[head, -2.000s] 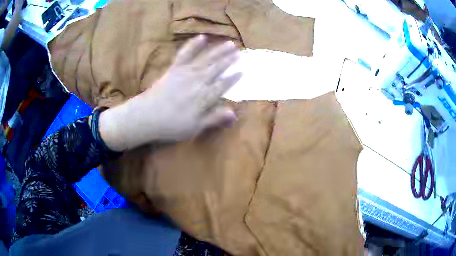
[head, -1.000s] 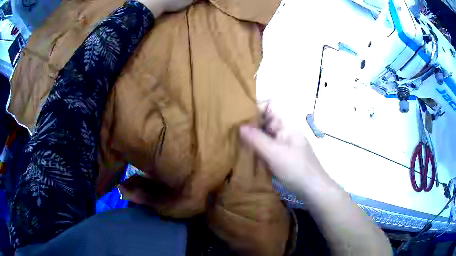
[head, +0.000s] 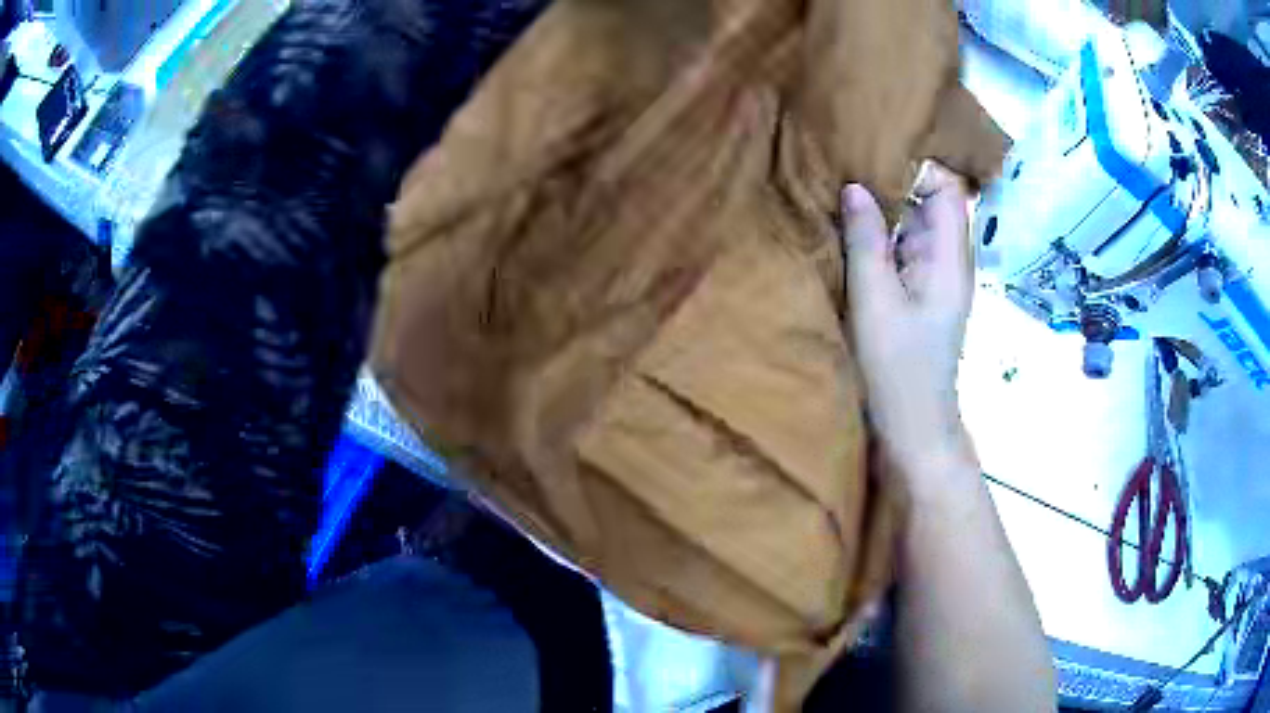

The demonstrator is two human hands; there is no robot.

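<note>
The brown garment body (head: pixel 724 362) is bunched and lifted in front of me, with folds and dark seam lines. Part of it is blurred. My right hand (head: pixel 912 279) is at its upper right edge, with thumb and fingers closed on the cloth where a small white edge shows. My left hand is not visible; only my dark leaf-patterned sleeve (head: pixel 209 334) shows, running up the left side to the top edge of the view. The cloth hangs over the front of the machine table.
The white sewing machine (head: pixel 1128 167) with a blue stripe stands at the upper right. Red-handled scissors (head: pixel 1149 532) lie on the white table (head: pixel 1045 460) to its right front. A second machine table (head: pixel 105 132) is at the upper left. A blue crate (head: pixel 341 495) shows below my left arm.
The garment has been gathered up and shifted right, towards the machine. My right hand has moved up and right with the cloth. My left sleeve now covers more of the left side.
</note>
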